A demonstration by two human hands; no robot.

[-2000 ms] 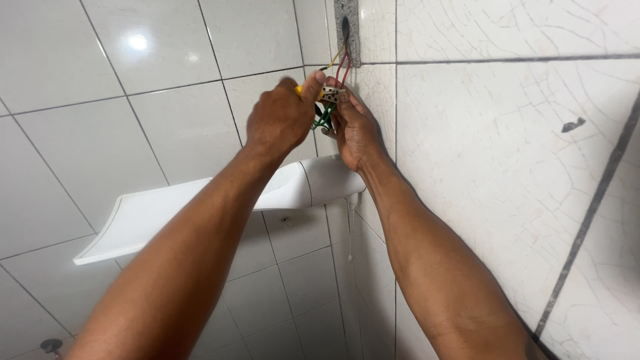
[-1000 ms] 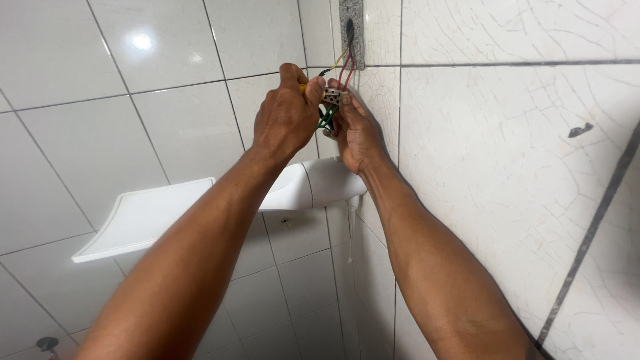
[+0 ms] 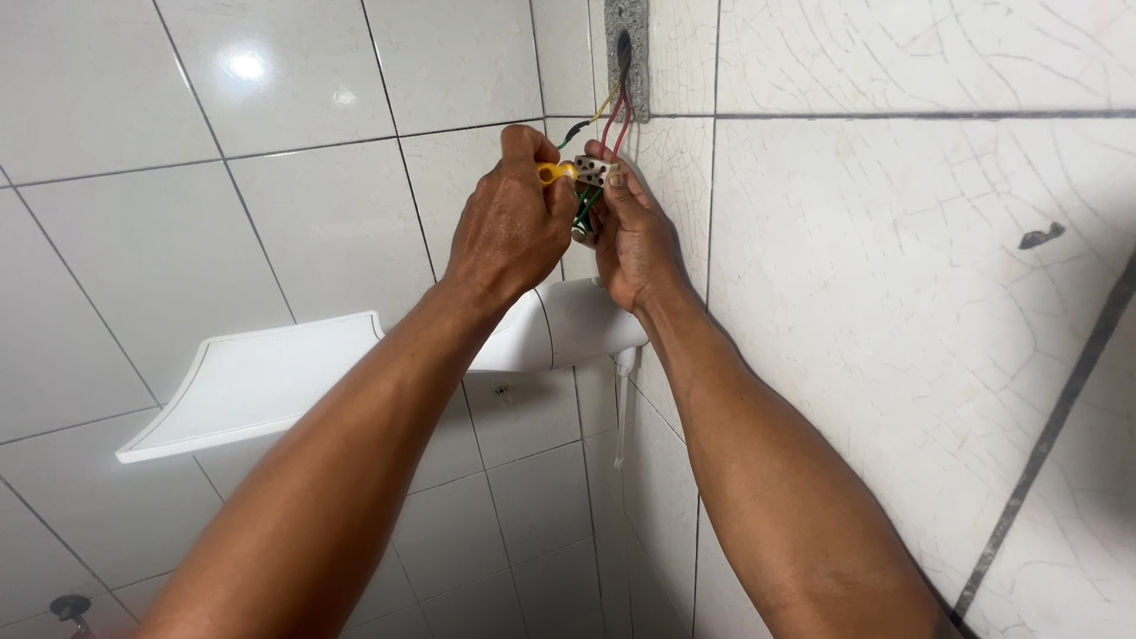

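Note:
My left hand (image 3: 513,213) grips a yellow-handled screwdriver (image 3: 554,172), its shaft pointing right at a white terminal block (image 3: 595,170). The block is held between the thumb and fingers of my right hand (image 3: 635,226). Two red wires (image 3: 620,129) run from a wall hole down to the block's top. Green wires (image 3: 587,204) leave its underside, partly hidden by my fingers. A yellow wire (image 3: 607,106) joins a green one at a black-taped splice (image 3: 577,130), just above my left hand.
Below my hands, a white electric shower (image 3: 590,324) with a wide flat head (image 3: 257,373) projects from the corner. The wall hole (image 3: 624,53) sits in a rough cement strip (image 3: 639,93). Tiled walls meet behind. A dark fitting (image 3: 69,607) is at the lower left.

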